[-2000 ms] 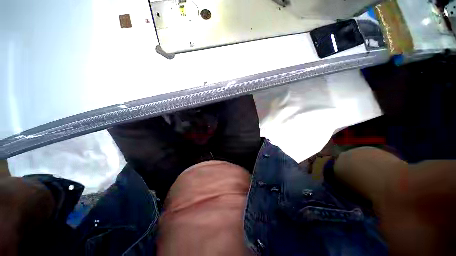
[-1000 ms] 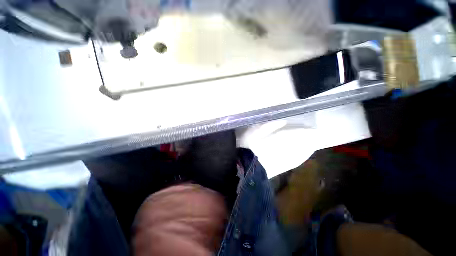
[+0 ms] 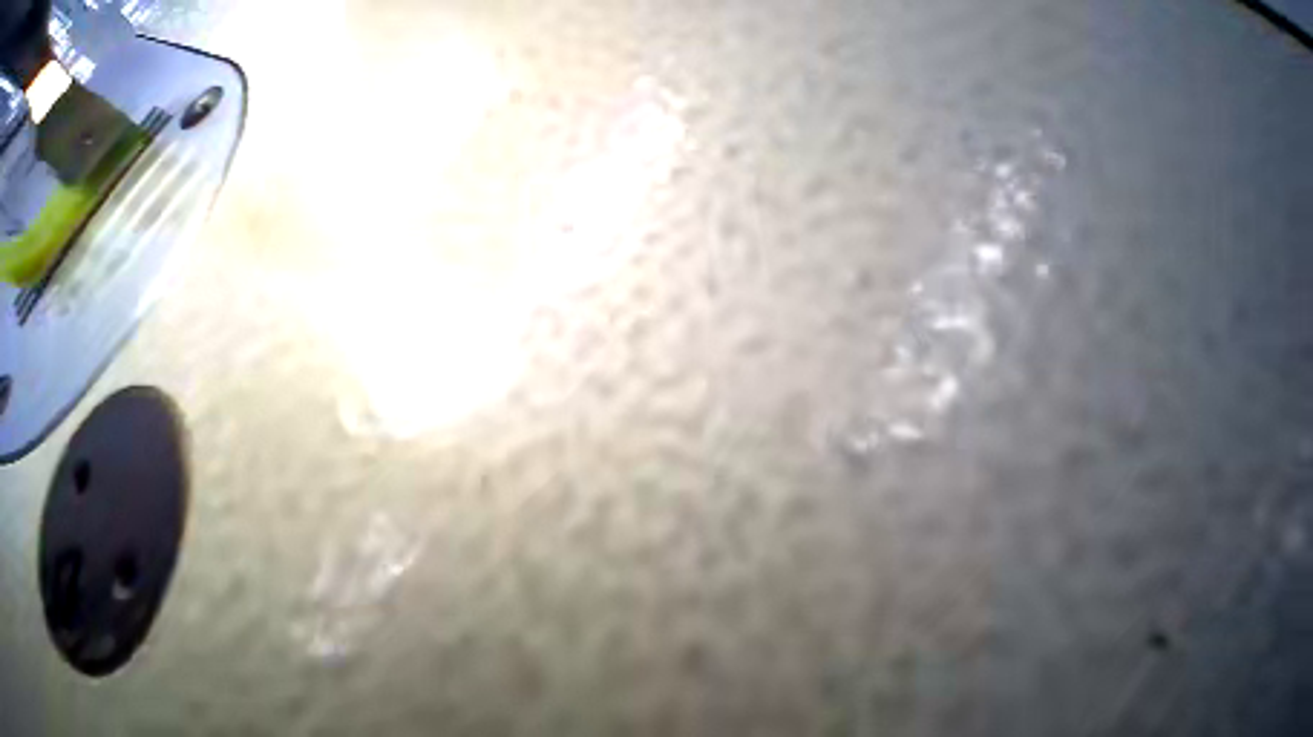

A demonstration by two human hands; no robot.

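The cream machine bed (image 3: 749, 547) fills most of the view, very close, with a textured surface and bright glare at the upper left. A shiny metal needle plate (image 3: 173, 216) with screws and slots lies at the upper left edge, cut off by the picture's rim. A metal part (image 3: 89, 137), perhaps the presser foot, stands over it beside a yellow-green strip (image 3: 55, 238). A dark oval disc (image 3: 115, 530) with small holes sits in the bed below the plate. Neither my left hand nor my right hand is in view.
A dark line (image 3: 1279, 20) crosses the top right corner. A small dark speck (image 3: 1158, 638) lies on the bed at the lower right. Nothing beyond the bed can be made out.
The view has moved from the table edge, phone and lap to very close over the machine bed. The phone, white cloth and arms are out of the picture.
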